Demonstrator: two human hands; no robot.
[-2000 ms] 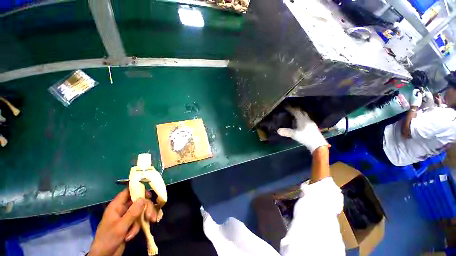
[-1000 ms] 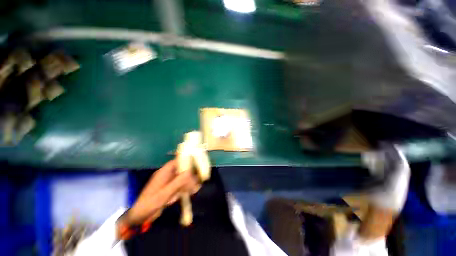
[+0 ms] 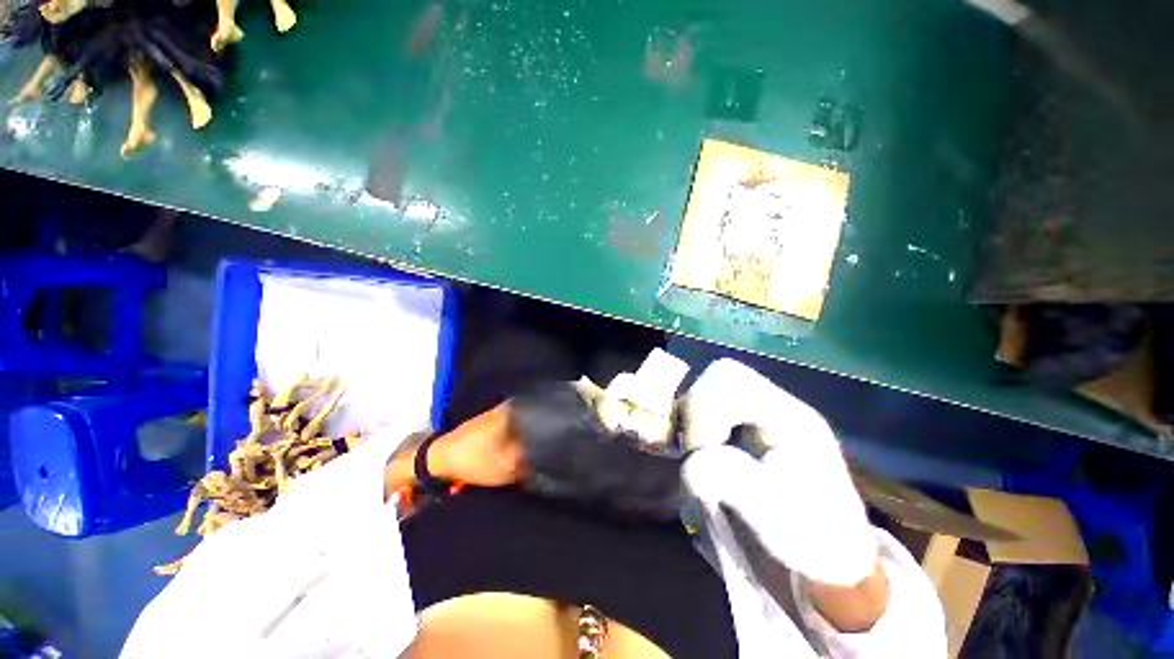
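The cream figure body (image 3: 644, 402) is over my lap, its blocky top pointing up, its lower part hidden. A dark furry covering (image 3: 586, 457) lies across it, blurred. My bare left hand (image 3: 479, 451), with a dark band and orange beads, is at the left end, its fingers hidden behind the covering. My white-gloved right hand (image 3: 779, 470) is closed at the covering's right end, beside the body. The yellow-brown glue card (image 3: 762, 232) with a whitish smear lies on the green bench (image 3: 515, 167).
Black figures with tan legs (image 3: 122, 58) lie on the bench at upper left. A blue bin (image 3: 444, 335) at left holds tan bodies (image 3: 277, 444). A blue stool (image 3: 65, 464) stands far left. An open carton (image 3: 1030, 528) with black pieces is at lower right; the heating box (image 3: 1094, 193) is at right.
The view has swung left and down. My right hand has come away from the heating box to the body with a dark covering. The body has moved from above the bench edge to over my lap.
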